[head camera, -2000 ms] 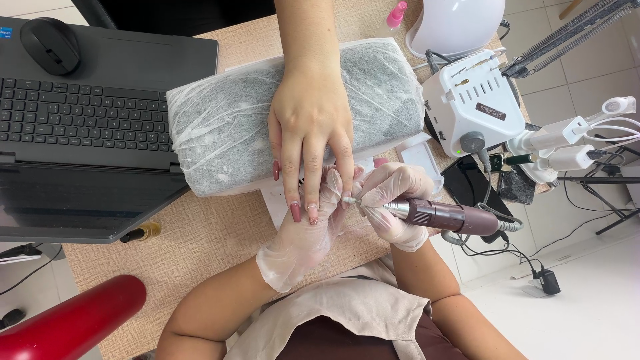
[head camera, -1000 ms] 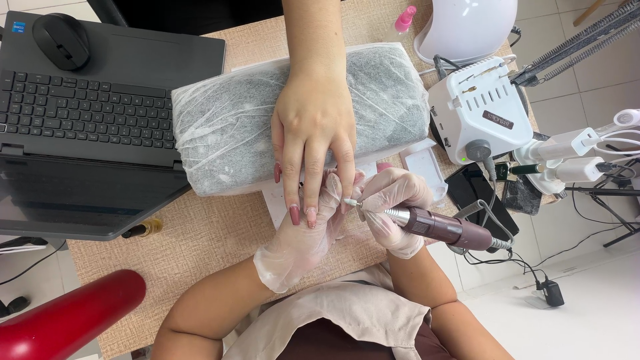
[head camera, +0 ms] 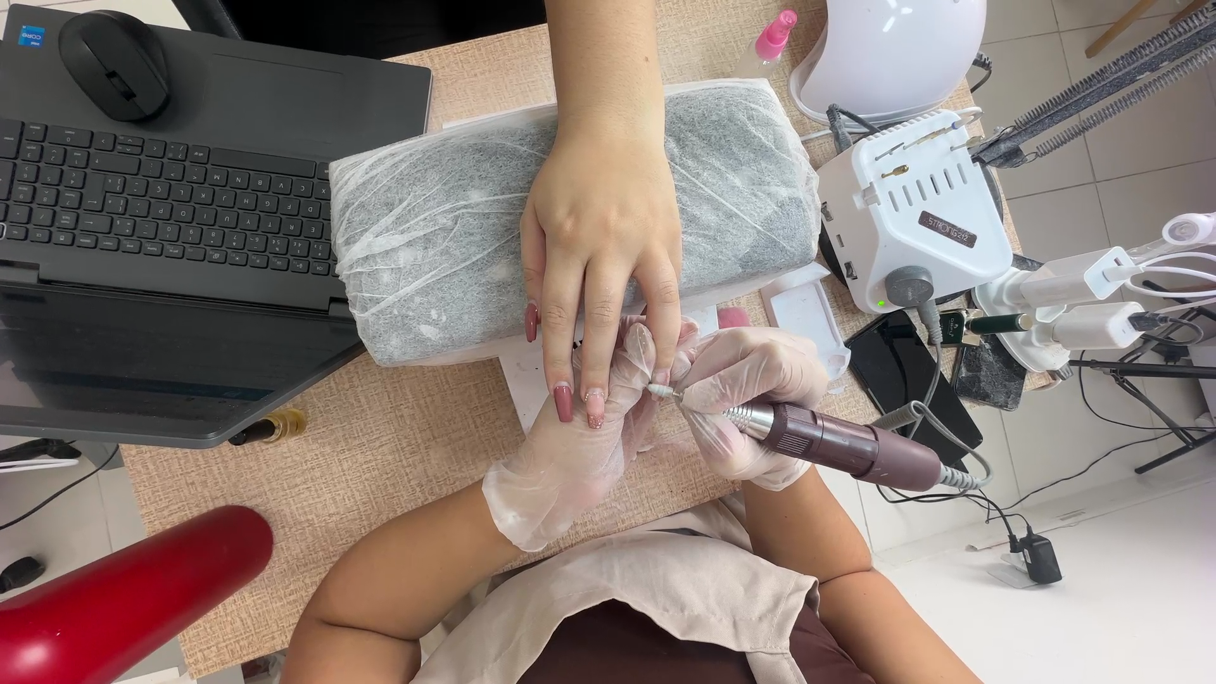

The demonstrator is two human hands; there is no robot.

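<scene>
In a clear glove, my right hand grips a maroon electric nail drill handpiece, its pale bit at the tip of another person's finger. My gloved left hand holds that finger from below, its own fingers partly hidden. The other person's hand lies palm down across a grey hand rest under a thin white cover; some of its nails are dusky pink, and one bears glitter. A cord runs from the handpiece toward the white drill control unit at the right.
An open laptop with a black mouse fills the left. A red curved object juts in at the lower left. A small bottle, a pink-capped bottle, a white lamp, a black phone and power plugs stand around.
</scene>
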